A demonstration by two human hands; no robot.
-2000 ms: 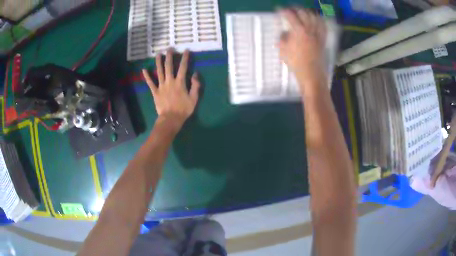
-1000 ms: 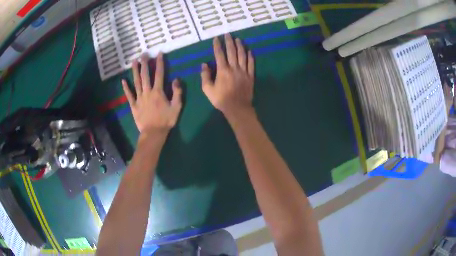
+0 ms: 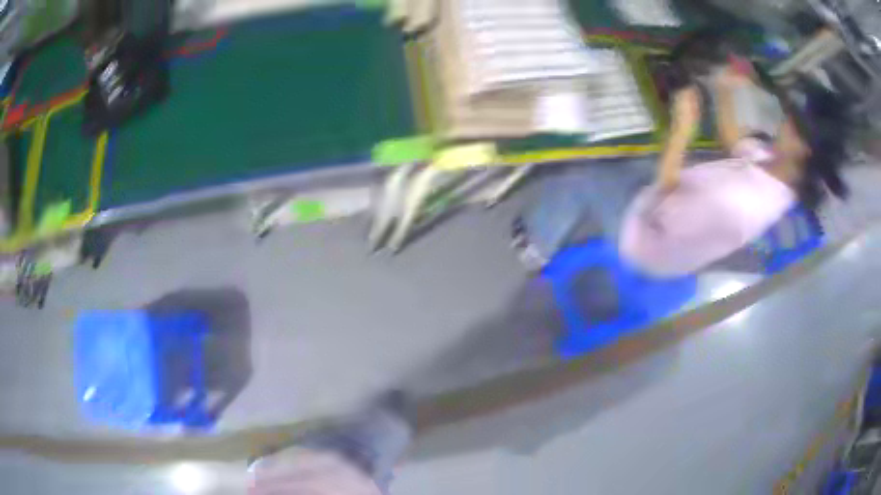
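Neither of my hands is in view, and the picture is blurred by motion. A tray stack (image 3: 526,58) of white boards with brownish edges stands on the green-matted bench (image 3: 290,97) at the upper middle. More white boards (image 3: 618,97) lie just right of it. The black bench fixture (image 3: 124,77) sits on the mat at the upper left. Part of a white board shows at the top edge, cut off.
An empty blue stool (image 3: 118,367) stands on the grey floor at lower left. A person in pink (image 3: 710,218) sits on another blue stool (image 3: 604,300) at the bench, right. A brown floor line (image 3: 522,387) curves across below.
The view has swung away from the bench and shows the floor and stools. Both my hands, earlier flat beside the trays, have left the picture. The bench now lies higher in view.
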